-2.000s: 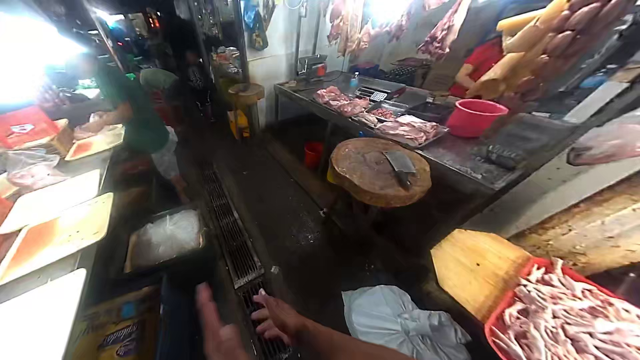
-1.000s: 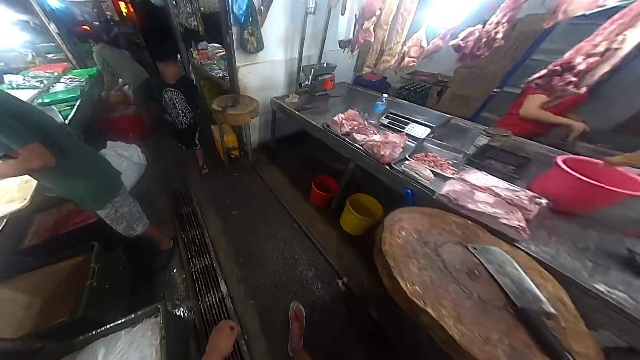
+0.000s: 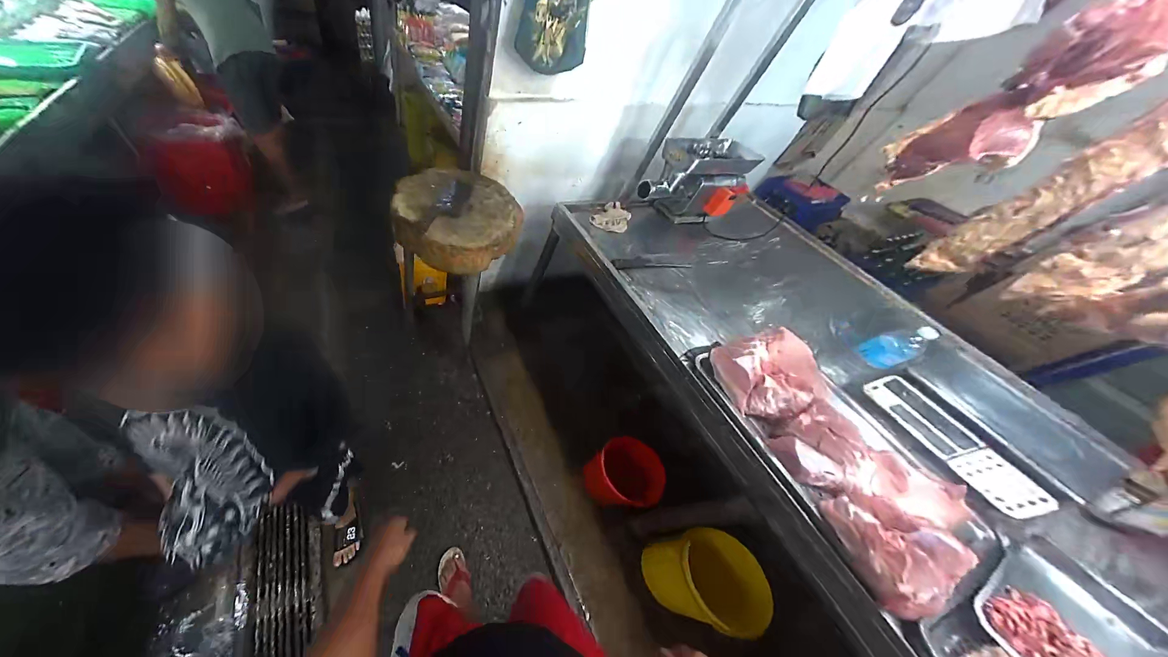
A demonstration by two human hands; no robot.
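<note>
My left hand (image 3: 394, 545) hangs low at the bottom centre-left, above the dark wet floor beside the drain grate (image 3: 287, 575). Nothing is seen in it, but its fingers are too blurred to read. Only a sliver of my right hand (image 3: 683, 651) shows at the bottom edge, below the yellow bucket (image 3: 707, 582); its fingers are hidden. To the right, large cuts of raw pork (image 3: 844, 461) lie on a tray on the steel table (image 3: 693, 297). A digital scale (image 3: 963, 447) and a tray of chopped meat (image 3: 1036, 625) are beside them.
A person in a dark patterned shirt (image 3: 196, 484) is close at left. A red bucket (image 3: 625, 472) stands under the table. Ahead are a round wooden chopping block (image 3: 456, 219), a meat grinder (image 3: 701, 182) and a knife (image 3: 650, 264). Meat (image 3: 967, 137) hangs at upper right.
The view has moved forward along the aisle. The chopping block with the cleaver has left the view, and the person in the dark patterned shirt is much nearer.
</note>
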